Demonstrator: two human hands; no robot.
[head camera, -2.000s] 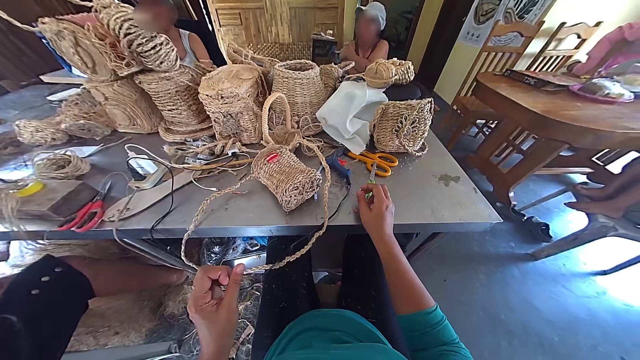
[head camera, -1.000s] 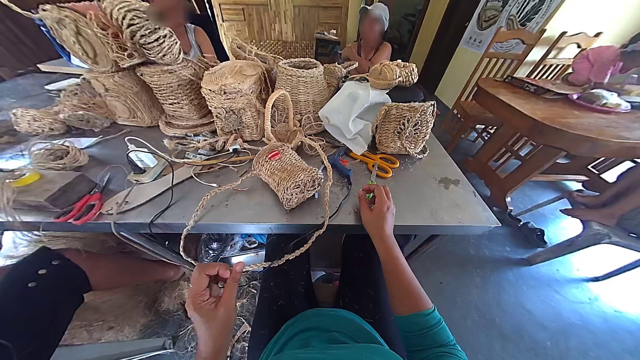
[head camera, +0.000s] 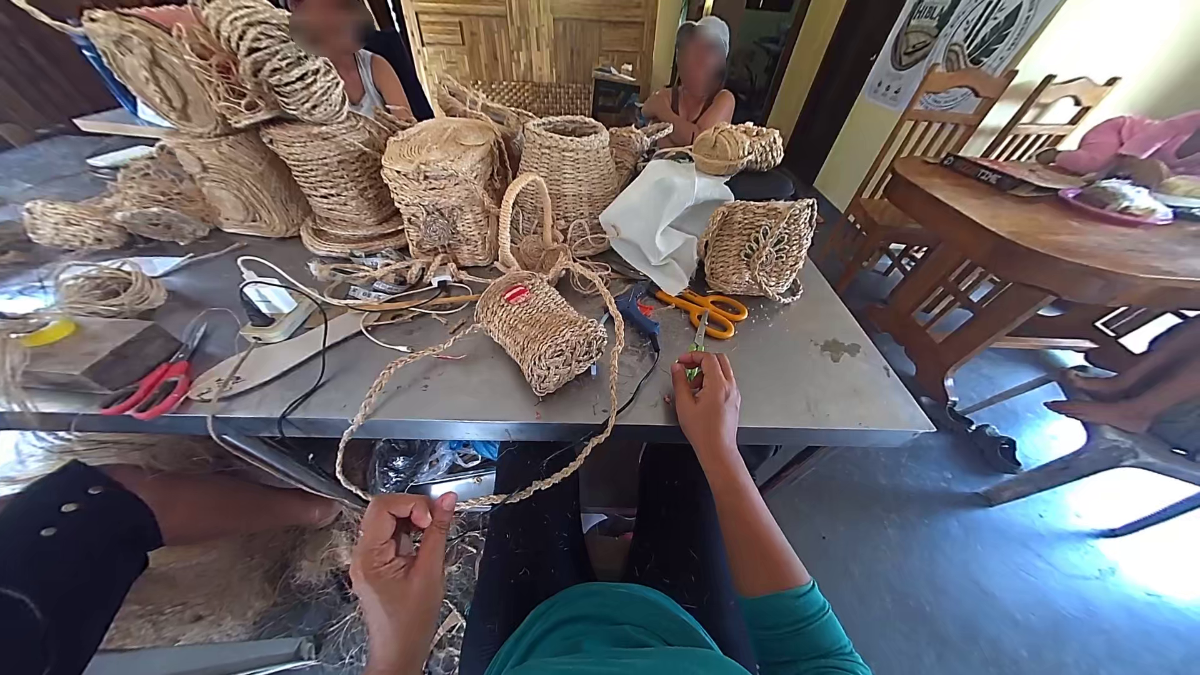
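Observation:
My left hand (head camera: 403, 548), in front of the table edge, pinches a braided fiber strap (head camera: 562, 475) between thumb and fingers. The strap loops up to a small woven basket (head camera: 536, 328) with a red and white label, lying on its side on the table. At the table's front edge, my right hand (head camera: 705, 398) is closed around a small green item (head camera: 694, 368), mostly hidden by the fingers. Orange-handled scissors (head camera: 714, 312) lie just beyond that hand, their blades near the green item. A blue glue gun (head camera: 637, 316) rests between the basket and the scissors.
Woven baskets (head camera: 567, 169) and a white cloth (head camera: 664, 220) stand along the back. Red-handled scissors (head camera: 161, 380), a power strip (head camera: 278, 317) and cords lie at left. Two people sit behind the table. Another person's leg (head camera: 225, 506) is at lower left. A wooden table (head camera: 1059, 220) stands at right.

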